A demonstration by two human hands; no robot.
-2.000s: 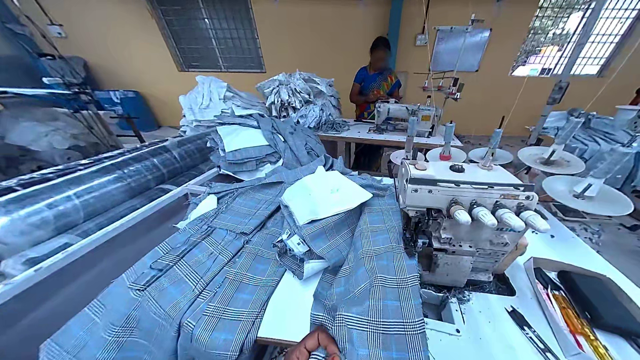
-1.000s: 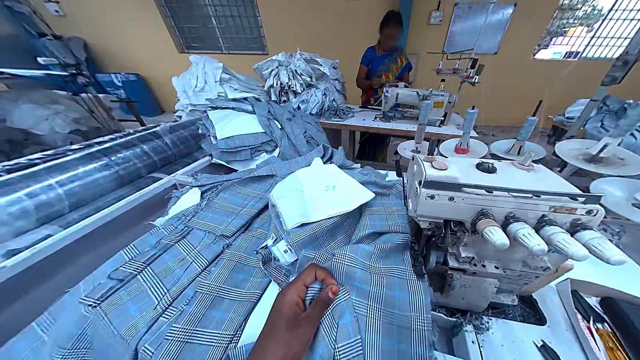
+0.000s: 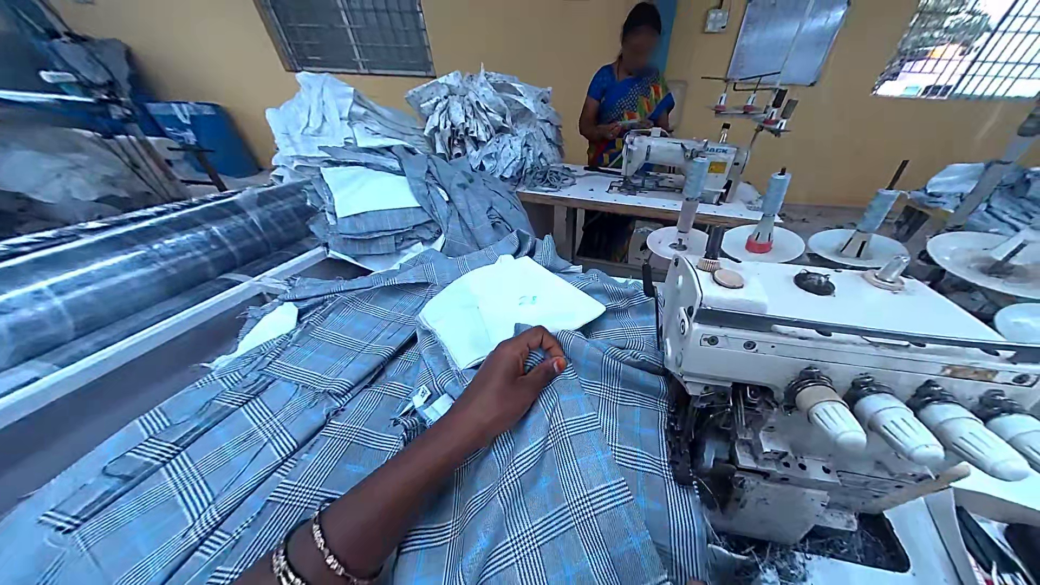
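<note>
My left hand (image 3: 520, 374) reaches in from the bottom, two bangles on its wrist, its fingers pinching the edge of a grey-blue plaid fabric piece (image 3: 561, 471). A folded white cloth (image 3: 520, 305) with writing on it lies just beyond the fingers, on top of more plaid pieces (image 3: 341, 406). To the right of the fabric stands a white overlock sewing machine (image 3: 812, 341) with several tension knobs along its front. Only a sliver that may be a fingertip of my right hand shows at the bottom edge; what that hand does is hidden.
A plastic-wrapped roll (image 3: 146, 268) lies along the left behind a white rail (image 3: 162, 325). Stacked garments (image 3: 378, 199) stand at the back. Beyond them a co-worker (image 3: 626, 97) is at another sewing machine (image 3: 674, 154). Thread cones on discs (image 3: 764, 236) stand behind the overlock machine.
My left hand has come up from the bottom edge and now holds the plaid fabric near the white cloth, its forearm now in view. The fabric edge is drawn up over the stack.
</note>
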